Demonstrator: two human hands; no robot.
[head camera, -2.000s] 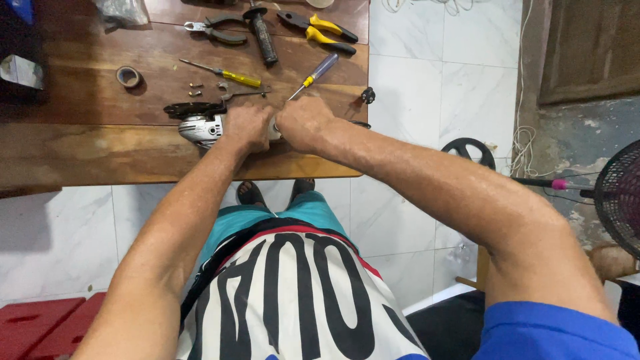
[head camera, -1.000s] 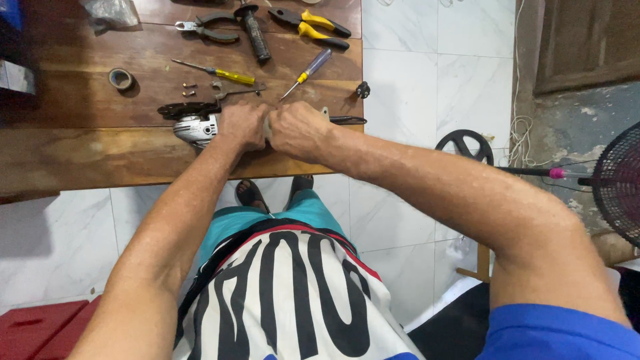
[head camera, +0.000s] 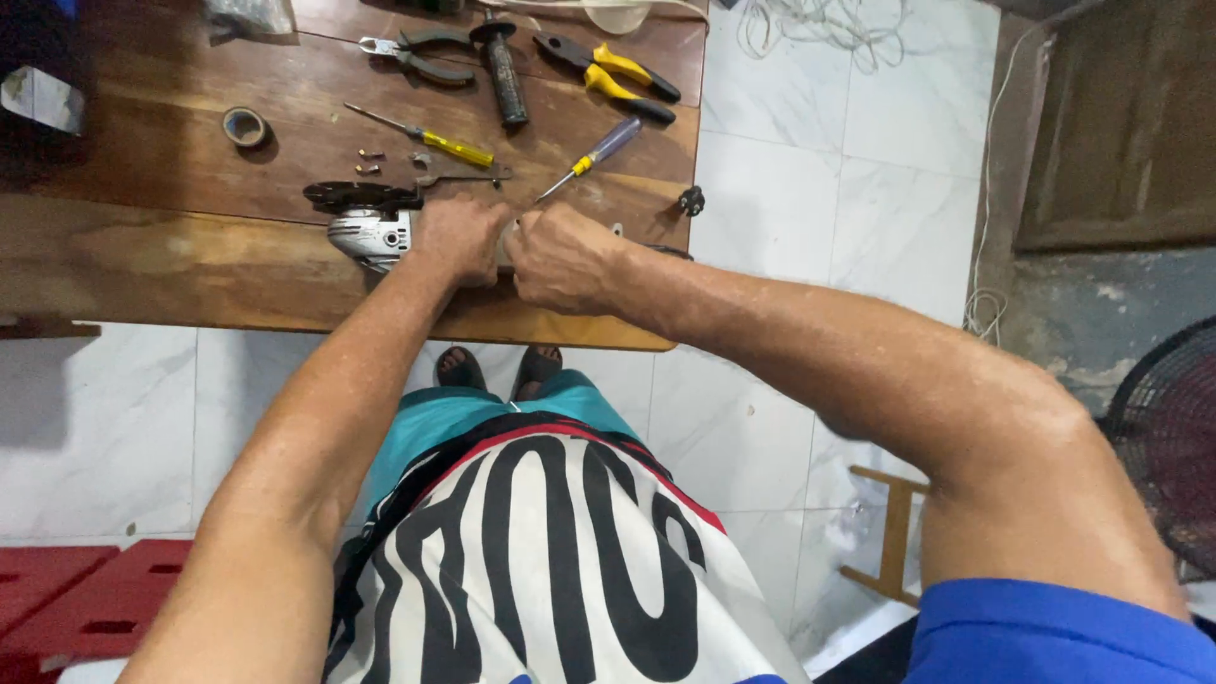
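An angle grinder (head camera: 370, 236) with a silver gear head and a dark disc (head camera: 361, 196) lies near the table's front edge. My left hand (head camera: 460, 236) is closed around its body just right of the head. Close beside it, my right hand (head camera: 560, 255) is closed on the rear part of the grinder, which the fingers mostly hide. Behind the hands lie a flat metal wrench (head camera: 465, 173), a yellow-handled screwdriver (head camera: 456, 147) and a screwdriver with a purple and yellow handle (head camera: 606, 145). Two small brass-coloured pieces (head camera: 369, 170) rest left of the wrench.
Diagonal cutters (head camera: 423, 59), a black side handle (head camera: 505, 81) and yellow-black pliers (head camera: 617, 81) lie farther back. A tape roll (head camera: 245, 127) sits at left, a power plug (head camera: 692, 200) near the right edge. A fan (head camera: 1168, 437) stands at far right, red plastic furniture (head camera: 114, 594) at lower left.
Both hands stay at the grinder, with only small shifts of the fingers. The tools on the table keep their places.
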